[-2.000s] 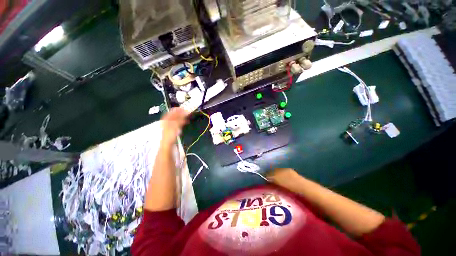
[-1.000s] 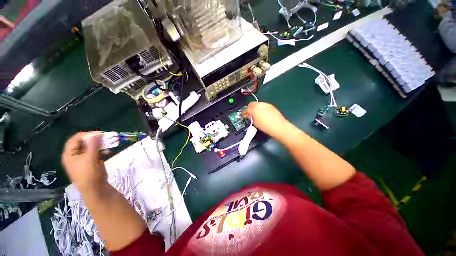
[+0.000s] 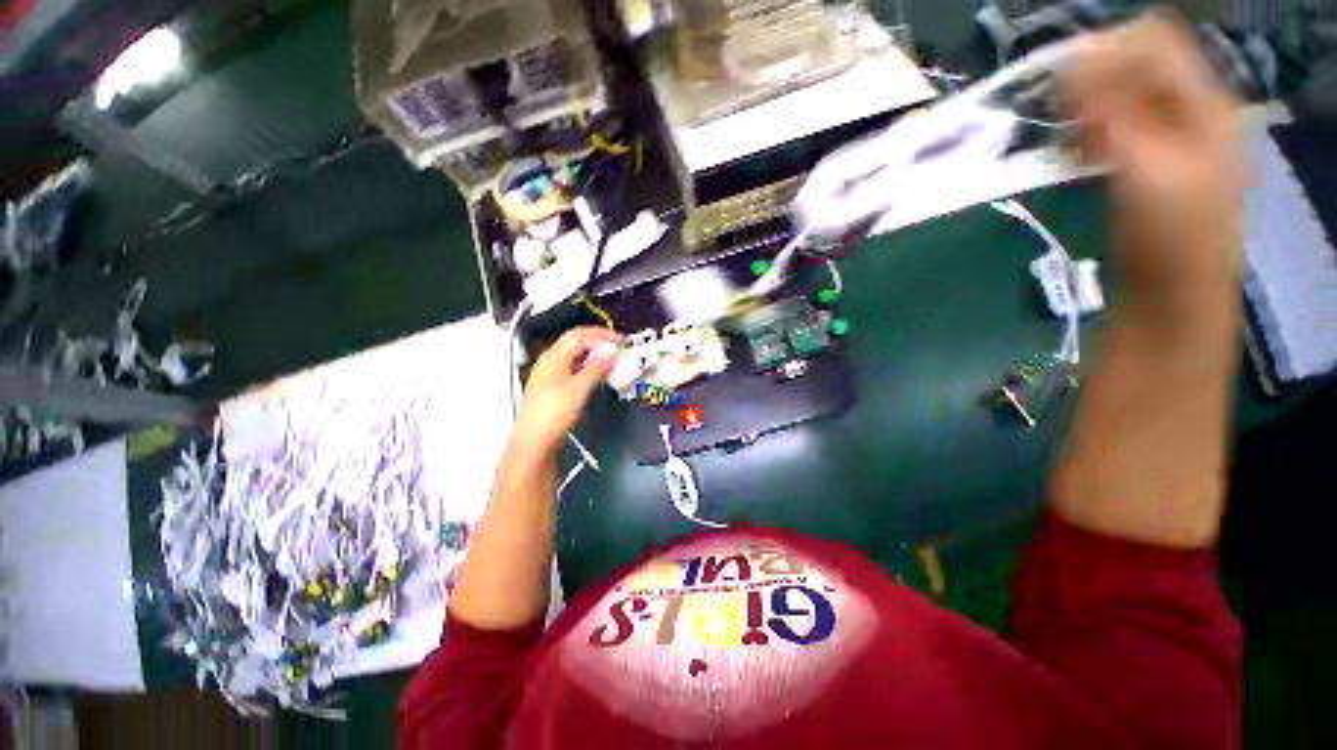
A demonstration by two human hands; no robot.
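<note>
My right hand [image 3: 1151,110] is raised at the upper right, blurred, and holds a white cord [image 3: 909,169]. The cord runs blurred down-left towards the fixture, with a blurred white piece over its back. My left hand [image 3: 565,384] has its fingertips at the left end of the white socket block [image 3: 682,359]; whether they grip anything is unclear. A small board with yellow and blue parts [image 3: 656,394] lies at the socket's front. The green test board [image 3: 789,337] is on the right of the black fixture base [image 3: 763,415]. A looped white cord [image 3: 680,487] lies in front.
A red switch [image 3: 691,419] is at the fixture front. Tangled white assemblies [image 3: 308,513] cover a white sheet on the left. Instruments [image 3: 755,220] stand behind. Another assembly [image 3: 1066,286] lies right of the fixture, partly behind my right forearm. White housings [image 3: 1298,249] stand far right.
My right hand has moved from the test board up and right, pulling up a white cord. My left hand has come from the far left to the socket; the assembly it carried is no longer distinct.
</note>
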